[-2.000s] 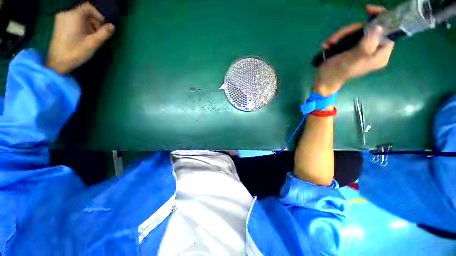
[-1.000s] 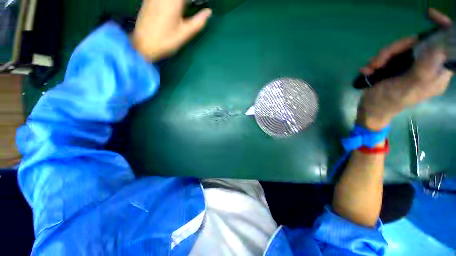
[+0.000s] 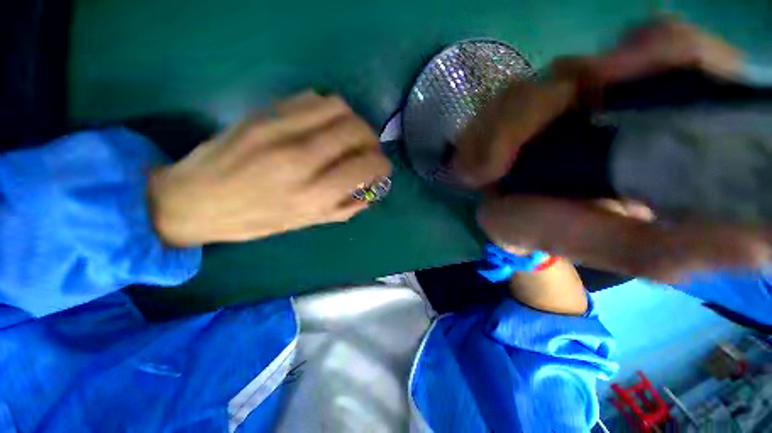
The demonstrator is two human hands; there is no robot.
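Observation:
My left hand is just left of centre, its fingertips pinching a small assembly with silver and yellow bits. The round silver screw plate lies on the green mat right of it, partly covered by my right hand. A pale tag shows at the plate's left edge. My right hand, large and blurred, is wrapped around the electric screwdriver, which has a black grip and a grey body. The grip's front end is over the plate's lower right side; its bit tip cannot be made out.
The green bench mat runs behind both hands, with its front edge below them. A blue wrist strap and a red band are on my right wrist. Red and grey objects show beyond the bench at the lower right.
My left hand has come down and right from the upper left, and now holds the small assembly. My right hand has brought the screwdriver left to the plate. The view has shifted.

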